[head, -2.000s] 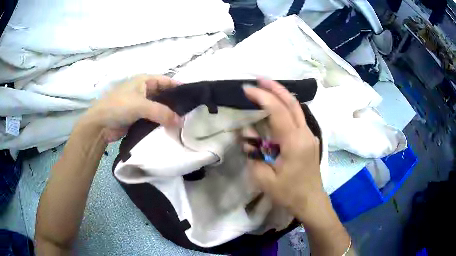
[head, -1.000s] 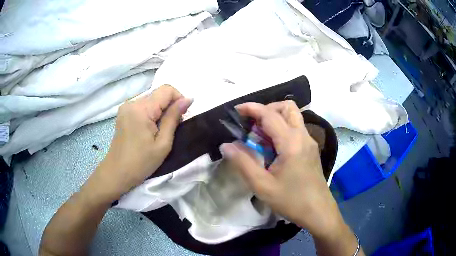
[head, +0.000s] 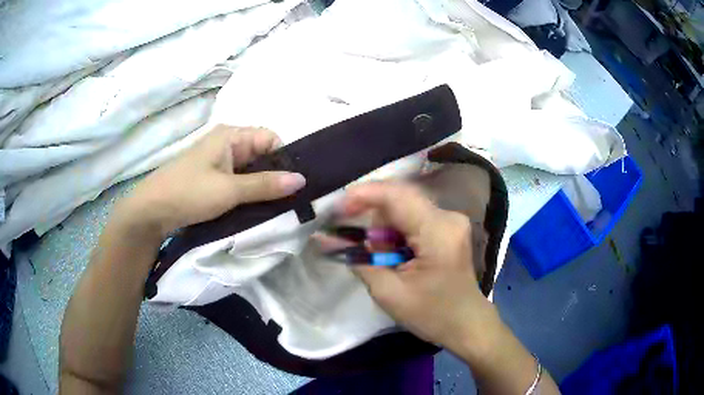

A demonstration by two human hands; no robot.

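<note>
White trousers (head: 332,65) lie with their dark waistband (head: 363,143) forming an open ring. A round button (head: 421,123) shows near the waistband's upper end. My left hand (head: 208,181) grips the upper waistband, thumb on top. My right hand (head: 413,254), blurred, holds thread snips (head: 380,248) with blue and purple-pink parts over the ring, beside a short dark belt loop (head: 306,211). The snips' blades are blurred and point left. White lining (head: 324,308) shows inside the ring.
Piled white garments (head: 93,92) lie at the left on the pale speckled table (head: 100,308). Dark and white garments (head: 540,15) are at the upper right. A blue bin (head: 552,247) with white cloth is beyond the right table edge; another blue thing (head: 637,366) is at the lower right.
The waistband's button end has shifted up and left in view, showing the button more clearly. My right hand has lowered with the snips. My left thumb now lies across the waistband.
</note>
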